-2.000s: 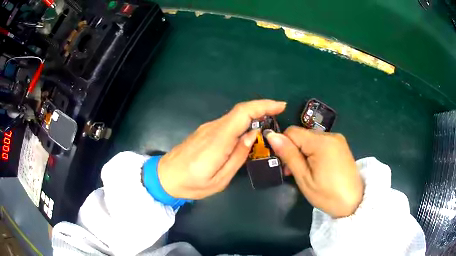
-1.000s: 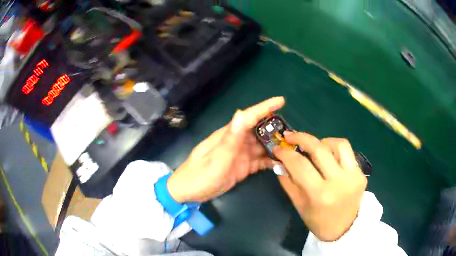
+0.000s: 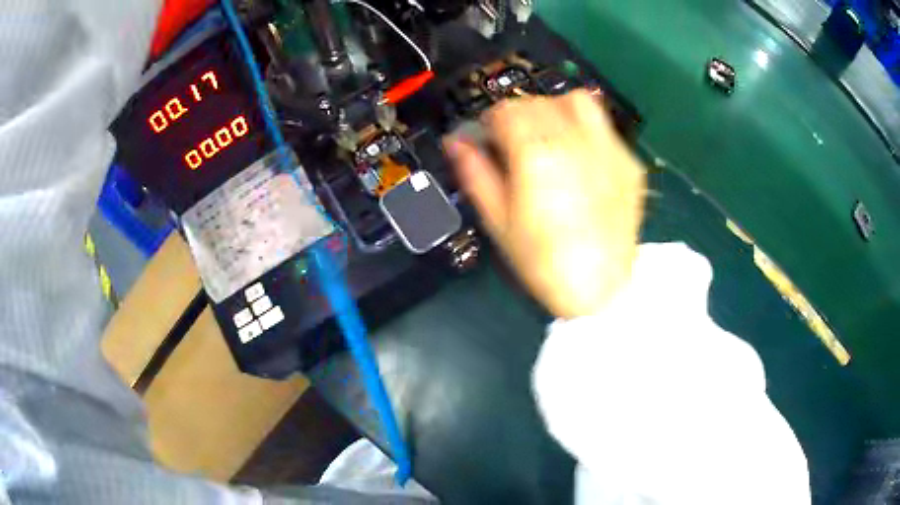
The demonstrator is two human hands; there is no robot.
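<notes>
The black press fixture (image 3: 345, 261) fills the upper left. In its left nest sits a watch housing (image 3: 378, 150), with its grey screen (image 3: 421, 211) hanging out toward me on an orange flex cable (image 3: 392, 178). Another housing (image 3: 508, 82) sits in the right nest. My right hand (image 3: 562, 197), bare and blurred, is over the fixture just in front of that nest. Its fingers hide what lies beneath, so I cannot tell if it holds anything. My left hand is out of the picture; only its white sleeve (image 3: 59, 197) shows, reaching up along the left side.
Red digits (image 3: 185, 104) glow on the timer beside a paper label (image 3: 257, 222). A red-gripped lever (image 3: 410, 87) stands above the left nest. A blue cord (image 3: 350, 325) crosses the fixture front. Small parts (image 3: 721, 75) lie on the green surface beyond the worn yellow tape (image 3: 789, 291).
The view has swung left to the fixture. The held watch has left my left hand, which is now out of view. A housing shows in the right nest, and my right hand is over the fixture.
</notes>
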